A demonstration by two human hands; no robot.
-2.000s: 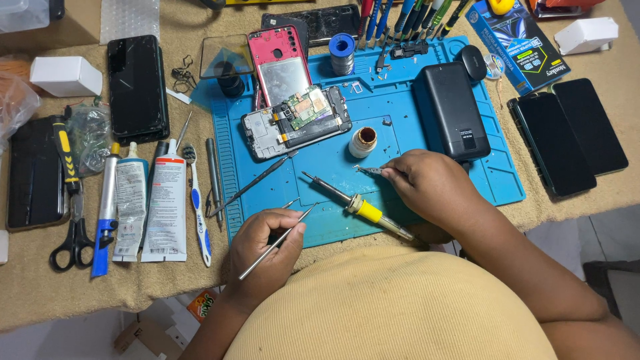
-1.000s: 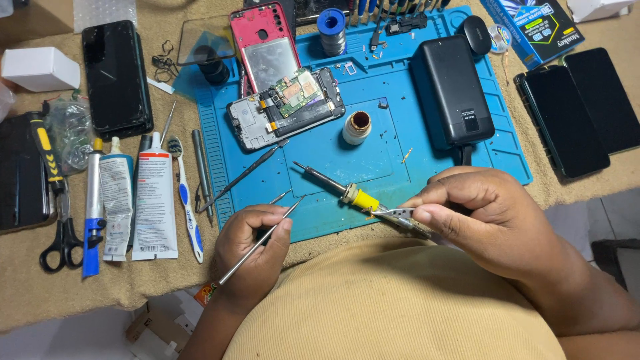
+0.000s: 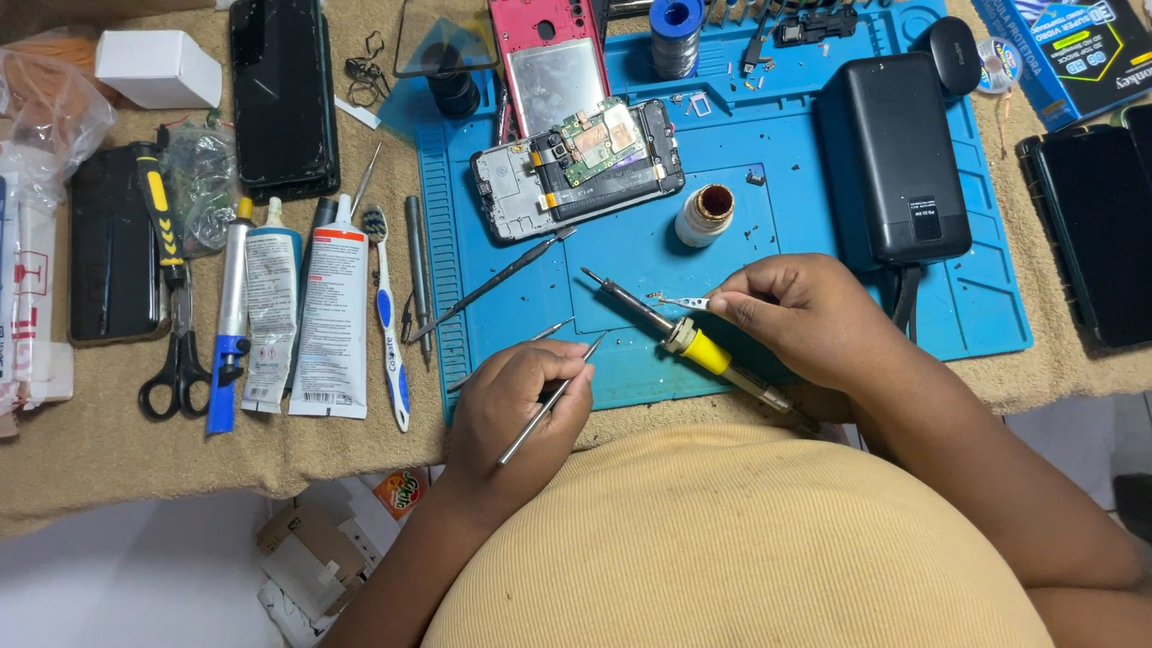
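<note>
My left hand [image 3: 522, 405] holds a thin pointed metal tool [image 3: 549, 409] over the near left edge of the blue repair mat [image 3: 630, 382]. In my right hand [image 3: 796, 315] is a pair of metal tweezers [image 3: 688, 303], with a small part [image 3: 657, 295] at its tips. Just below the tweezers lies a soldering iron with a yellow collar [image 3: 702, 351], its tip to the upper left. A small open bottle [image 3: 705, 216] with brown stains stands beyond it. Farther left, a circuit board [image 3: 605, 142] rests on an opened phone [image 3: 517, 189].
A black power bank [image 3: 891, 162] lies on the mat's right side, a solder spool [image 3: 676, 40] at the back. Left on the towel are a toothbrush [image 3: 387, 315], two tubes [image 3: 333, 315], a desoldering pump [image 3: 232, 315], scissors [image 3: 177, 369] and phones [image 3: 283, 99].
My right hand has moved away from my body, back over the mat, carrying the tweezers from beside the soldering iron's yellow collar. My left hand still holds its pointed tool.
</note>
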